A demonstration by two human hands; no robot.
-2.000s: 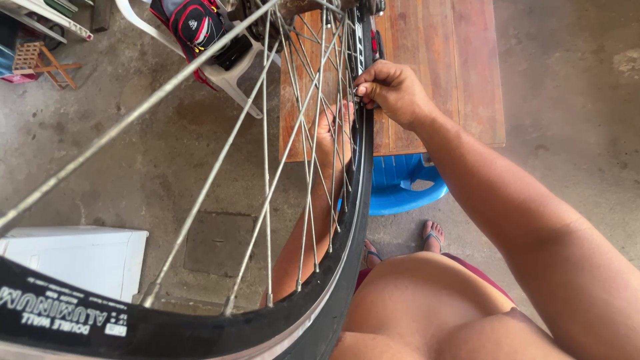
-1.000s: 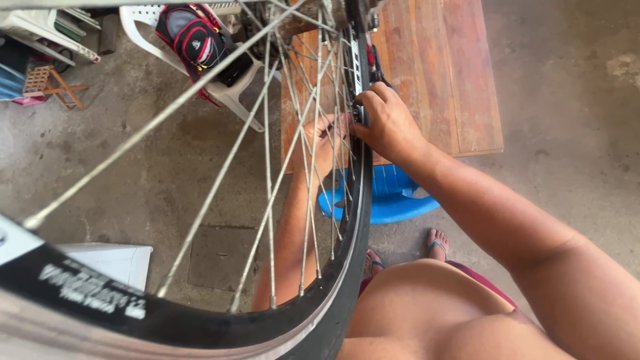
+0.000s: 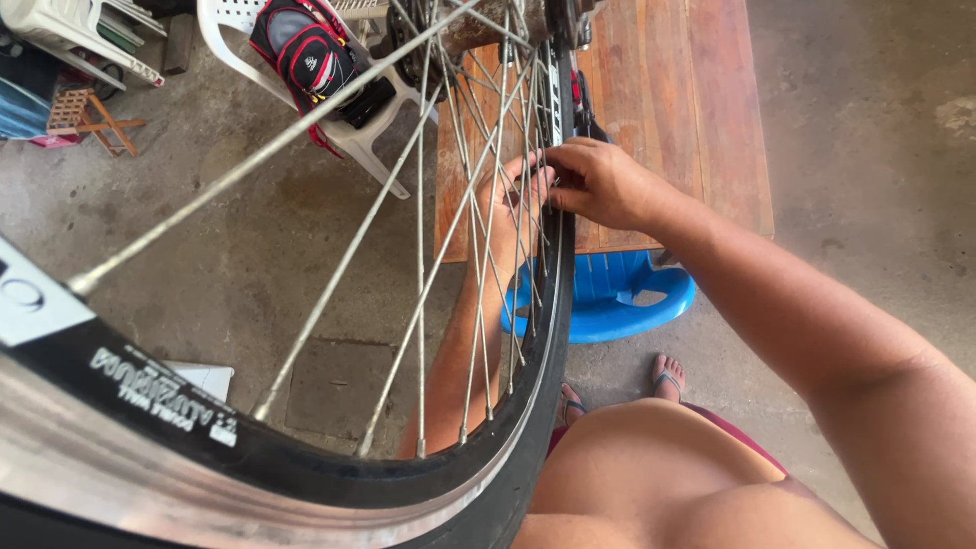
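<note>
A spoked bicycle wheel with a black rim and a black tyre fills the left and middle of the head view. Behind the spokes, my left hand has its fingers bent close to the inner side of the rim. From the other side my right hand reaches to the same stretch of rim, thumb and fingers curled around its edge. The fingertips of both hands nearly meet there. A small metal end shows between them, but whether either hand grips it cannot be made out. The wheel's hub is at the top.
A wooden table stands beyond the wheel, with a blue plastic chair at its near edge. A backpack lies on a white plastic chair. Farther left are a small wooden folding stool and more white chairs.
The wheel has turned, shifting the printed part of the rim. My right hand has gone from a raised pinch at the rim to curled fingers around its edge.
</note>
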